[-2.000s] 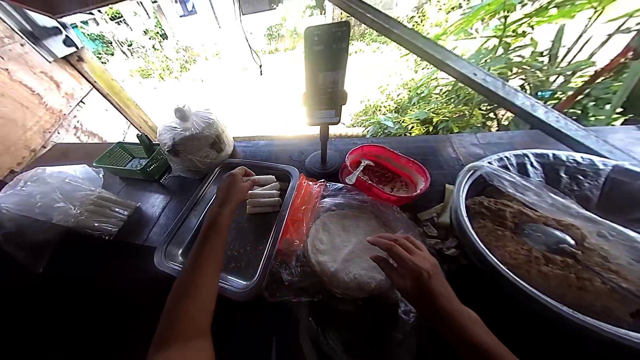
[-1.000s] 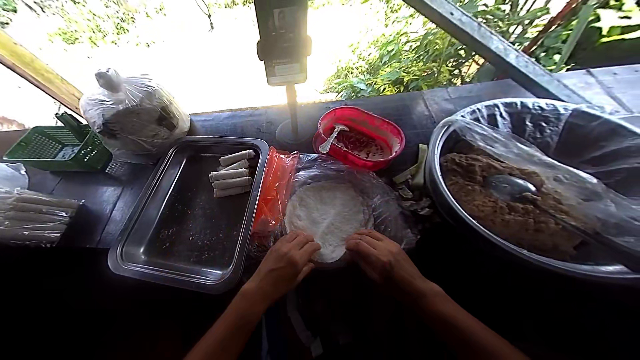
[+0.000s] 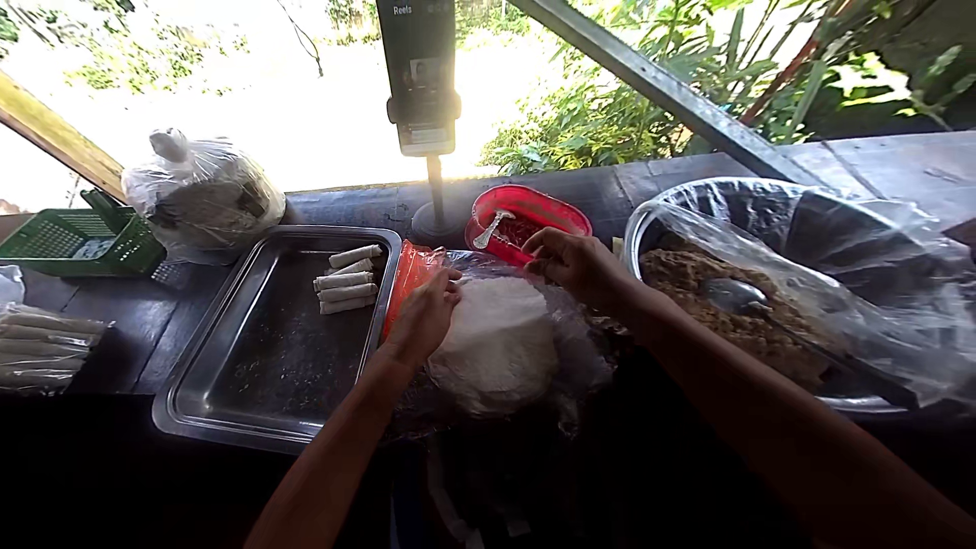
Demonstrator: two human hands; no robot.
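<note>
A stack of thin white wrapper sheets (image 3: 496, 343) lies on clear plastic in front of me. At its upper left edge is my left hand (image 3: 427, 313), fingers bent; whether it pinches a sheet cannot be told. My right hand (image 3: 568, 263) is at the near right rim of a red plastic tub (image 3: 568, 217), fingertips curled together; any small thing between them is hidden. A pale-handled utensil (image 3: 492, 231) rests in the tub over reddish contents. Left of the stack, several rolled wrappers (image 3: 347, 293) lie in a metal tray (image 3: 221, 374), with orange plastic (image 3: 408, 278) beside it.
To the right stands a large plastic-lined basin (image 3: 637, 229) of brown crumbly filling (image 3: 686, 293) with a metal ladle (image 3: 736, 296). A phone (image 3: 419, 84) on a stand is behind. At left are a tied plastic bag (image 3: 206, 198), a green basket (image 3: 84, 248) and bagged rolls (image 3: 46, 343).
My right hand has moved from the near edge of the wrappers up to the red tub. My left hand has moved from the near edge to the stack's upper left side.
</note>
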